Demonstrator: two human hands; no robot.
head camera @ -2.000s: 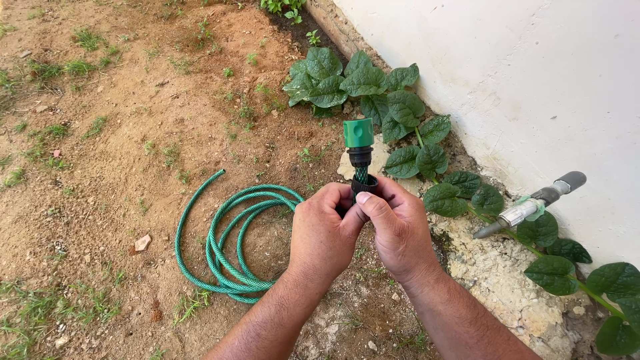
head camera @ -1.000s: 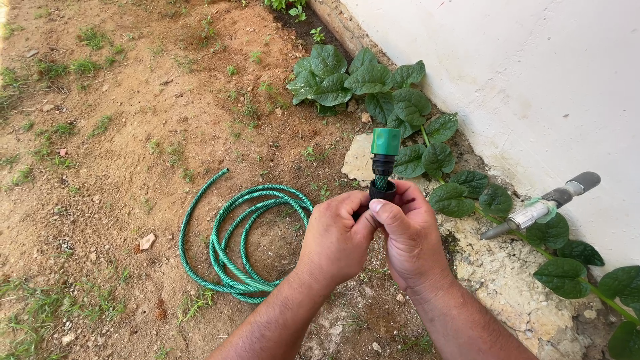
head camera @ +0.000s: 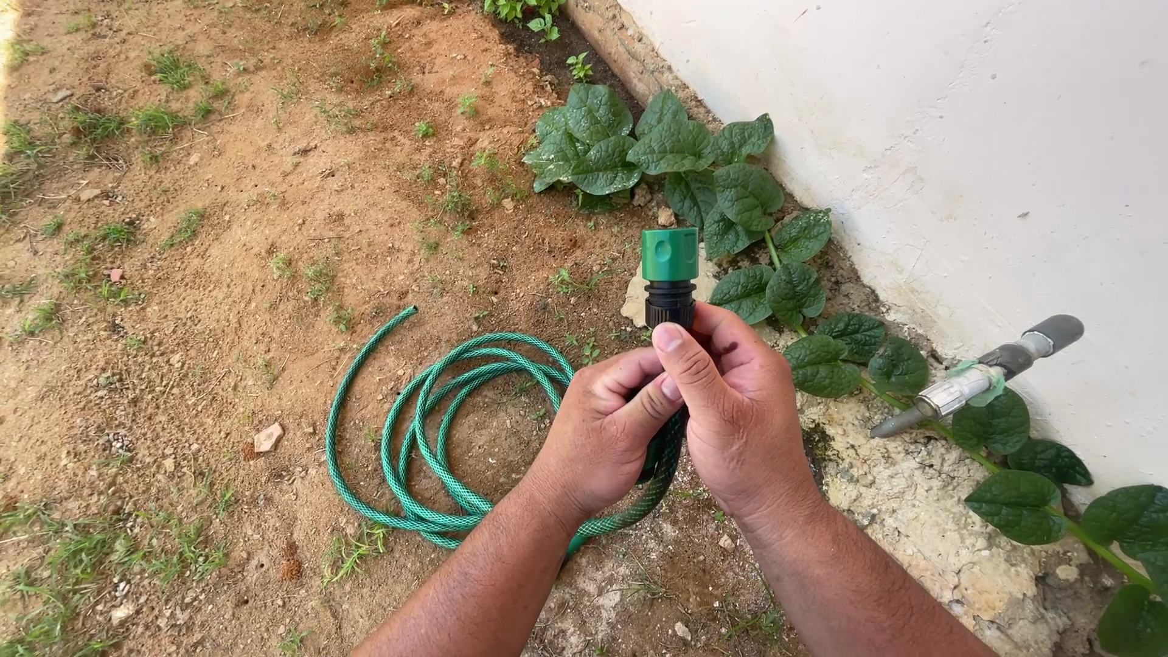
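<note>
A green and black plastic hose connector [head camera: 670, 255] stands upright above my joined hands. My right hand [head camera: 735, 392] pinches its black collar between thumb and fingers. My left hand [head camera: 607, 424] is closed around the green garden hose just below the connector, its thumb against my right hand. The green braided hose [head camera: 424, 438] runs down from my hands and lies in loose coils on the soil, one cut end pointing up to the left. Inside the hands, the joint between hose and connector is hidden.
A pipe with a grey tip and taped metal fitting [head camera: 958, 388] juts out at the right, by a white wall [head camera: 958, 155]. A leafy vine [head camera: 794, 292] grows along the wall's base, over rough concrete [head camera: 876, 493]. Sandy soil with grass tufts spreads to the left.
The black collar has come up against the connector's upper part, covering the green hose section seen between them earlier. My right hand has moved up to the collar.
</note>
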